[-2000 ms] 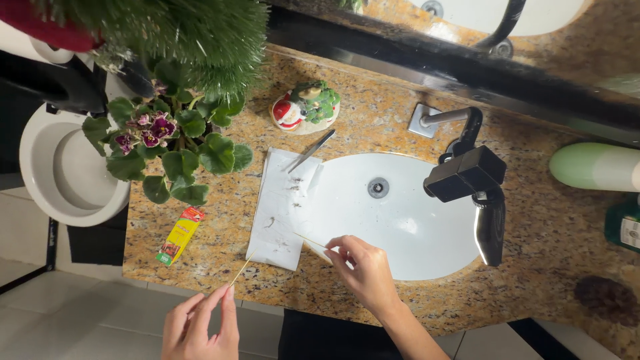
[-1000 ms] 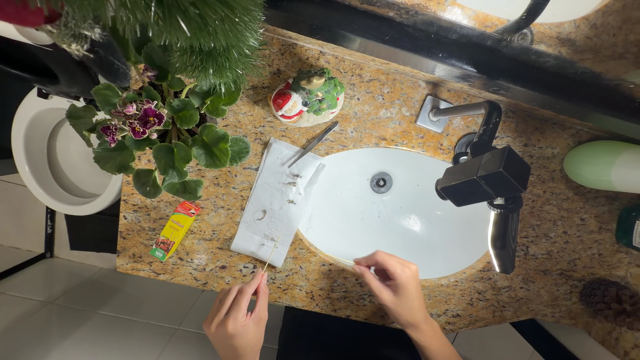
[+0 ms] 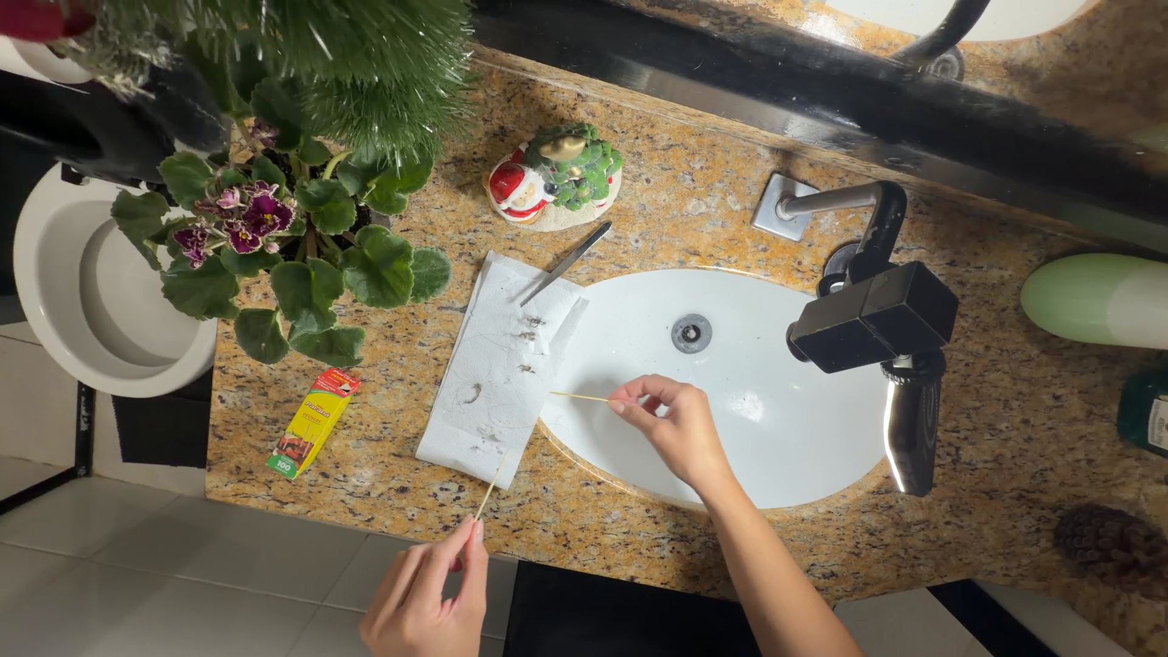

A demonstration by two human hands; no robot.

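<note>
My left hand (image 3: pixel 433 584), below the counter's front edge, pinches a wooden toothpick (image 3: pixel 490 486) whose tip is at the near end of a folded paper towel (image 3: pixel 493 365). Over the white sink basin (image 3: pixel 766 438), my right hand (image 3: pixel 671 424) pinches another toothpick (image 3: pixel 581 396) that points left to the towel's right edge. Dark bits and fine hairs lie on the towel. Metal tweezers (image 3: pixel 566 264) rest across its far end, partly on the granite. To the left lies a yellow and red toothpick box (image 3: pixel 315 422).
A black faucet (image 3: pixel 867 315) reaches over the basin's right side. Behind the towel stands a Santa figurine (image 3: pixel 552 178). A flowering potted violet (image 3: pixel 301 246) and green tinsel (image 3: pixel 365 73) fill the back left. At right are a pale green bottle (image 3: pixel 1095 299) and a pine cone (image 3: pixel 1109 547).
My right hand has moved away from the basin's near rim, farther over the basin, with its toothpick now by the towel's edge. My left hand still holds its toothpick at the towel's near end.
</note>
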